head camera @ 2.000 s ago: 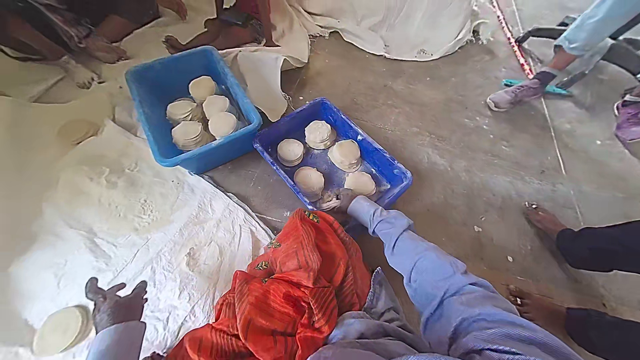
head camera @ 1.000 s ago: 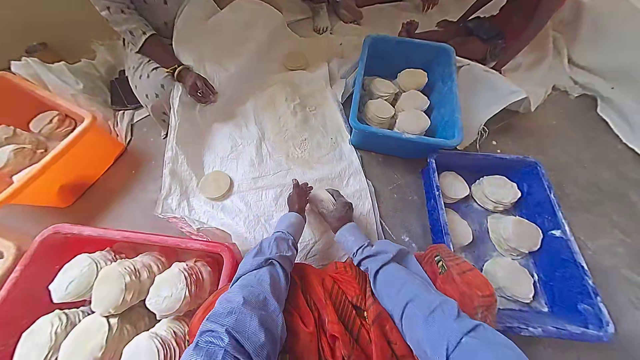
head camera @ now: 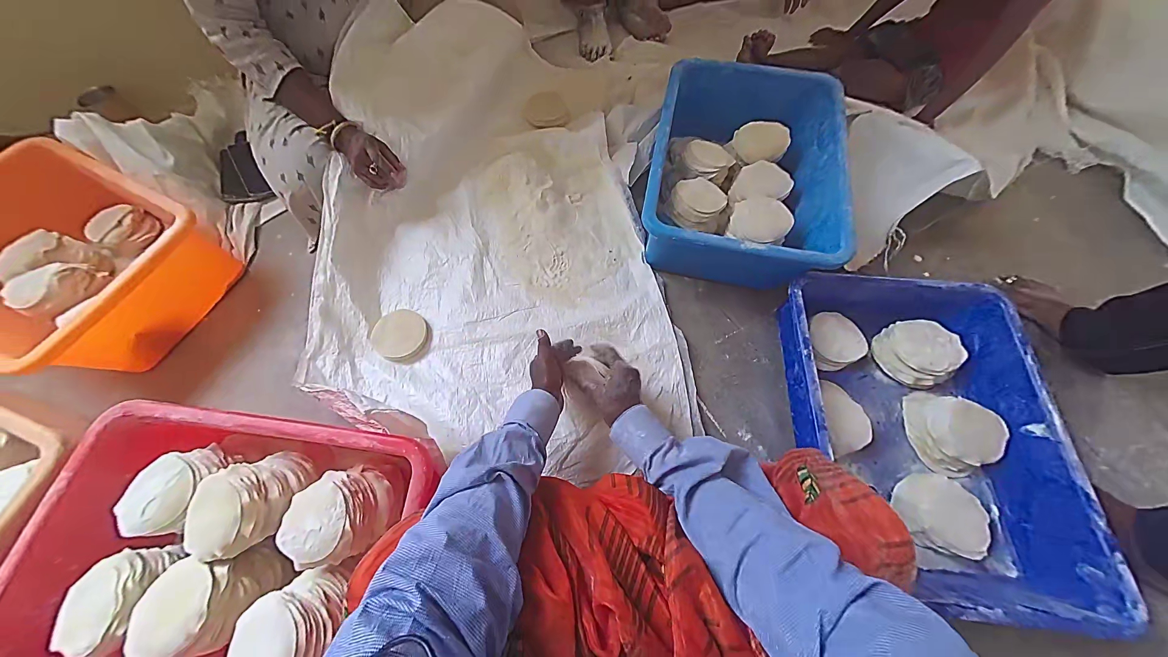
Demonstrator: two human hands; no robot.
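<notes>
My left hand (head camera: 551,363) is over the white floured sheet (head camera: 456,292), thumb raised and fingers apart, with nothing seen in it. Close on its right, my right hand (head camera: 613,383) has its fingers curled around a pale dough disc or small stack (head camera: 584,372), mostly hidden by the hand. A small stack of round dough discs (head camera: 400,335) lies on the sheet to the left of my hands. Farther up the sheet is a patch of loose flour (head camera: 547,219).
Stacked dough discs fill parts of a light blue tub (head camera: 748,260), a dark blue tray (head camera: 1077,484), a red tray (head camera: 274,422) and an orange tub (head camera: 155,310). A person's hand (head camera: 370,160) rests near the sheet's upper left. Other people's feet (head camera: 593,32) are beyond.
The view has swung left since the oldest frame. My right hand has left the dark blue tray and is beside my left hand over the sheet.
</notes>
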